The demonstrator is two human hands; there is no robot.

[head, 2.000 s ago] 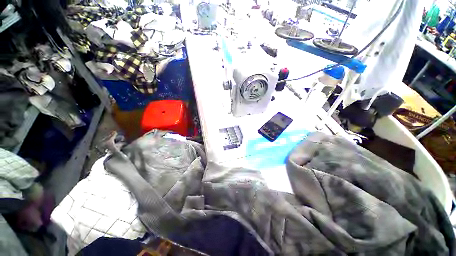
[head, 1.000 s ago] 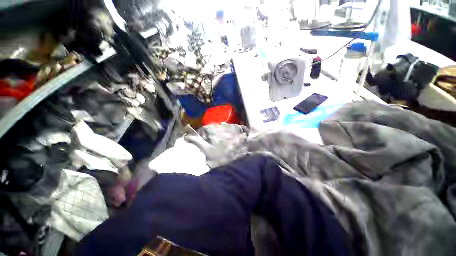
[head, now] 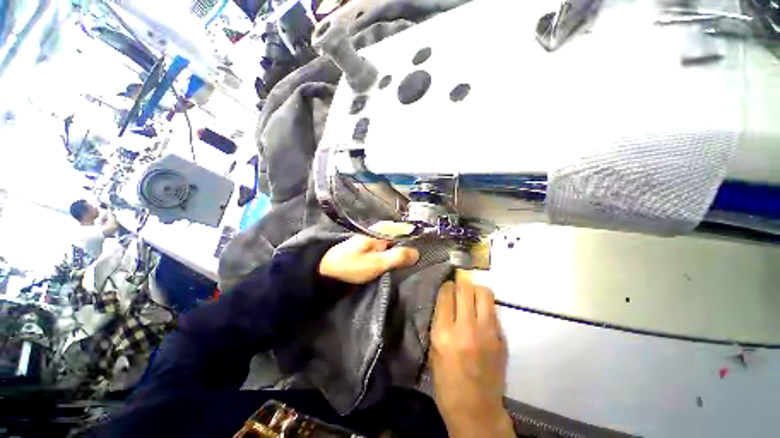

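The grey garment hangs over the table's front edge and spreads behind the machine head. A darker ribbed strip lies by the presser foot. My left hand presses on the grey cloth just left of the foot, thumb and fingers at the ribbing. My right hand is in front of the foot, fingertips bent down onto the cloth edge; its grip under the fingers is partly hidden. The white sewing machine head stands over the work. A pale stitched seam runs down the cloth.
A pale mesh wrap covers part of the machine arm. Another white machine stands at the left. A person is beyond it, near checked cloth. Small scraps lie on the table at the right.
The view has swung from the side table and cloth piles to the machine head. Both hands now show at the presser foot; neither was clearly visible before.
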